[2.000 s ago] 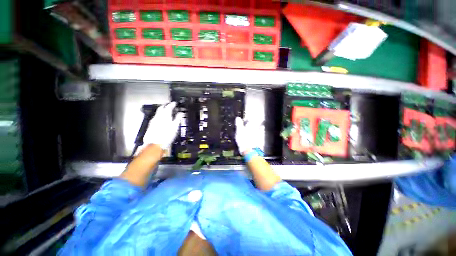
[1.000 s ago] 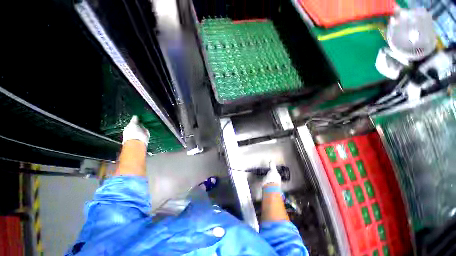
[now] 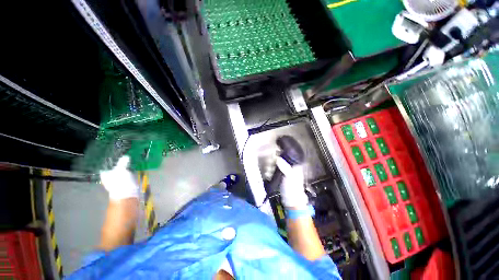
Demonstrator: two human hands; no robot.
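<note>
My gloved left hand point(image 3: 119, 181) is at the near end of the board rack on the left and holds the edge of a large green circuit board point(image 3: 98, 156), which is blurred. Other green boards point(image 3: 134, 106) show in the rack behind it. My gloved right hand point(image 3: 294, 188), with a blue band at the cuff, is over the conveyor. It holds the black barcode scanner point(image 3: 290, 149) by its lower part; the fingers are partly blurred.
A black bin of green boards point(image 3: 257, 44) stands ahead. A red compartment tray point(image 3: 391, 191) lies right of the conveyor rail point(image 3: 350, 191). A black carrier fixture point(image 3: 334, 235) is beside my right forearm. Clear trays point(image 3: 459, 126) and a fan point(image 3: 429, 6) are at right.
The view has turned from the conveyor to the rack. My left hand has gone from the fixture to the rack and back towards me with a board. My right hand has taken hold of the scanner.
</note>
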